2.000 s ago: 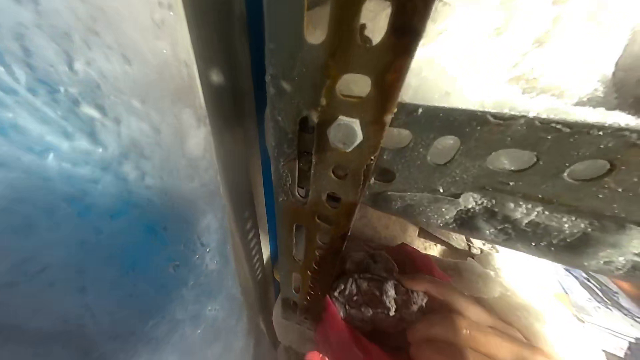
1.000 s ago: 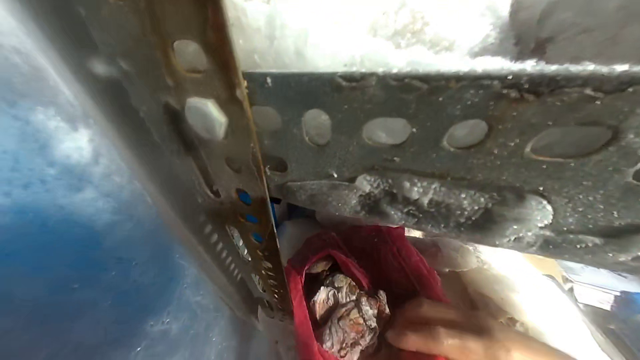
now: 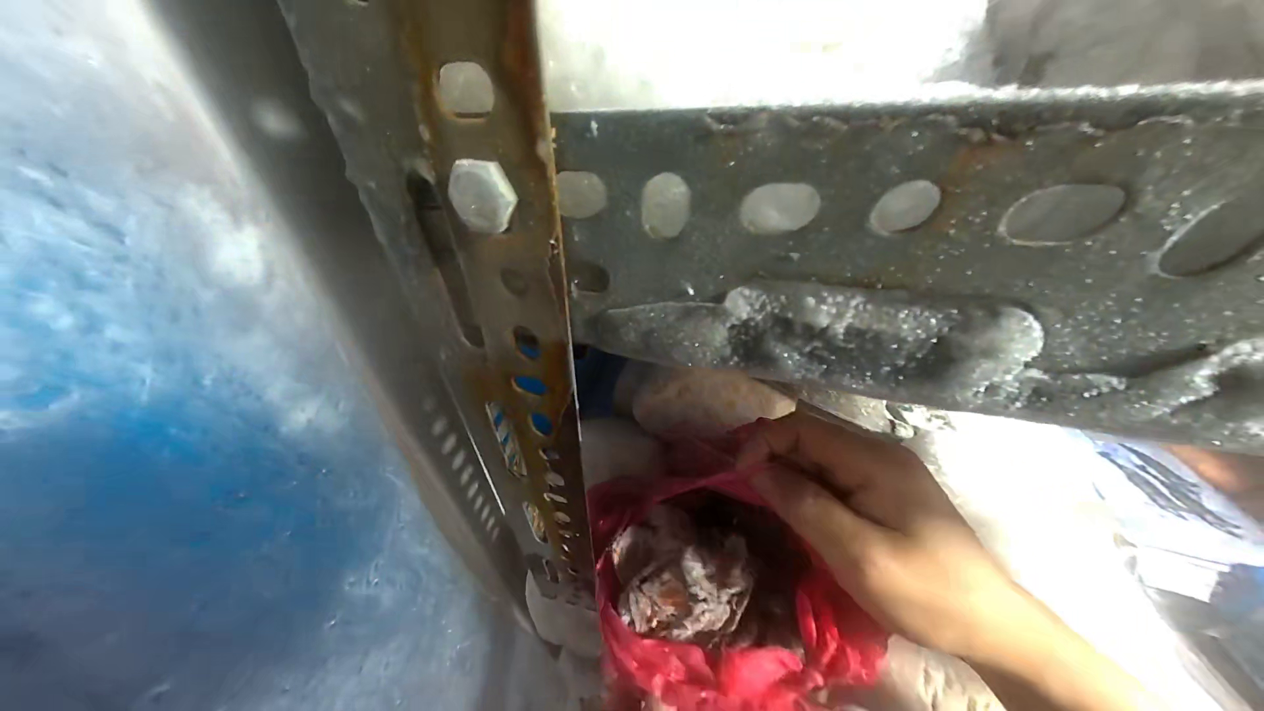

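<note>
A thin red plastic bag (image 3: 741, 681) hangs or rests at the lower middle, its mouth open. Inside it lies a rough, frosted, brown-grey lump (image 3: 681, 578) that looks like frozen food; its exact kind cannot be told. My right hand (image 3: 869, 523) comes in from the lower right and pinches the far rim of the bag between thumb and fingers. The bag's left edge lies beside a rusty perforated metal upright. My left hand is out of view.
The slotted steel upright (image 3: 504, 286) with a hex bolt (image 3: 482, 196) stands left of the bag. A frost-covered perforated crossbar (image 3: 839, 237) runs above my hand. A blue and white surface (image 3: 148, 395) fills the left. Pale rounded lumps (image 3: 706, 400) lie beyond the bag.
The bag's mouth shows wider than two seconds ago, and my right hand has moved from beside the lump up to the bag's far rim. The view has shifted.
</note>
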